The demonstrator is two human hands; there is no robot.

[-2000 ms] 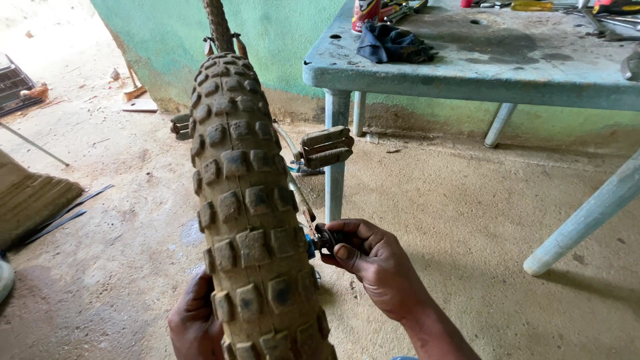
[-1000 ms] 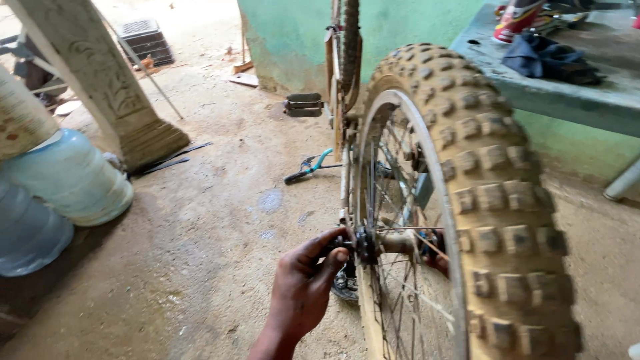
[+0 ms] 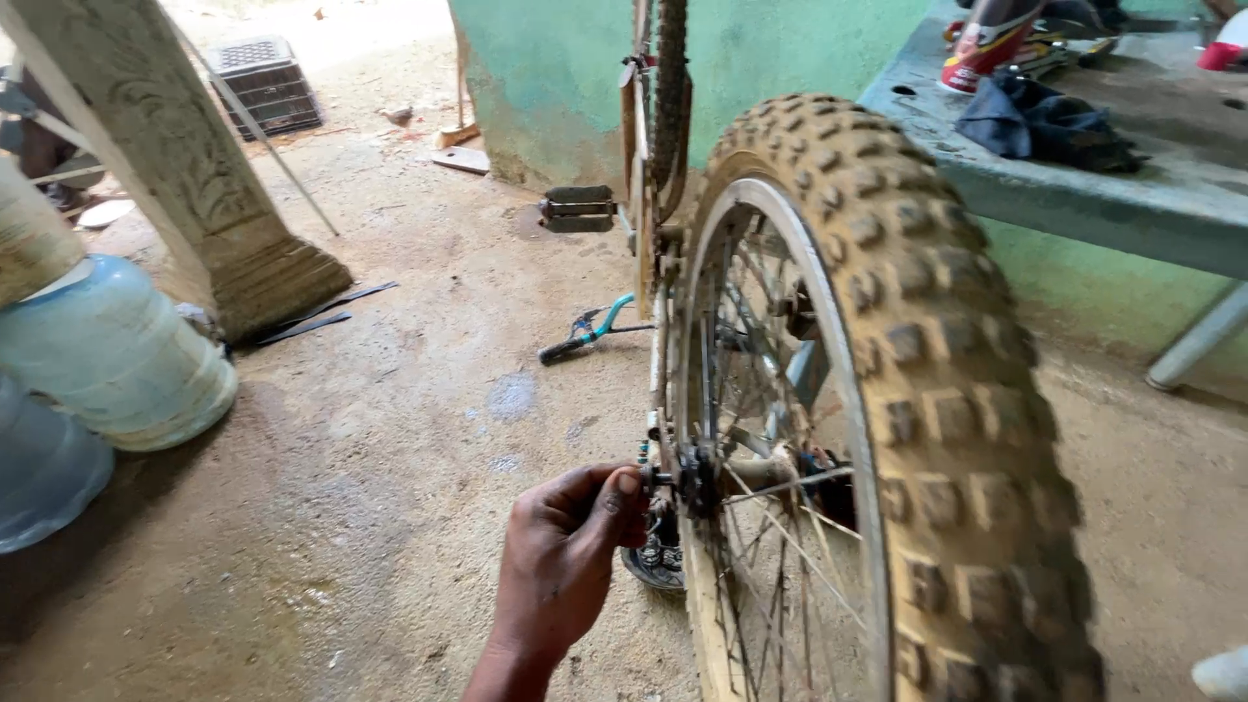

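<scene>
A knobby, mud-coloured bicycle tyre (image 3: 936, 390) on a spoked wheel fills the right centre. The bicycle appears to stand upside down, its handlebar grip (image 3: 561, 349) near the floor. My left hand (image 3: 575, 556) pinches a small part at the end of the wheel's axle (image 3: 658, 478), just left of the hub's dark sprocket (image 3: 696, 480). What exactly the fingertips hold is too small to tell. Behind the spokes, dark fingertips (image 3: 829, 487) of my right hand seem to show at the hub's far side; its grip is hidden.
A blue-grey table (image 3: 1053, 200) at right bears a dark cloth (image 3: 1043, 127), a red can (image 3: 980, 49) and tools. Large plastic water jugs (image 3: 117, 361) stand at left beside a carved pillar (image 3: 185, 166). A pedal (image 3: 577, 210) juts left from the frame; a crate (image 3: 263, 86) lies farther back.
The view has swung to the wheel's left side, showing the spokes and hub. My left hand, low beside the tyre two seconds ago, is now at the axle end.
</scene>
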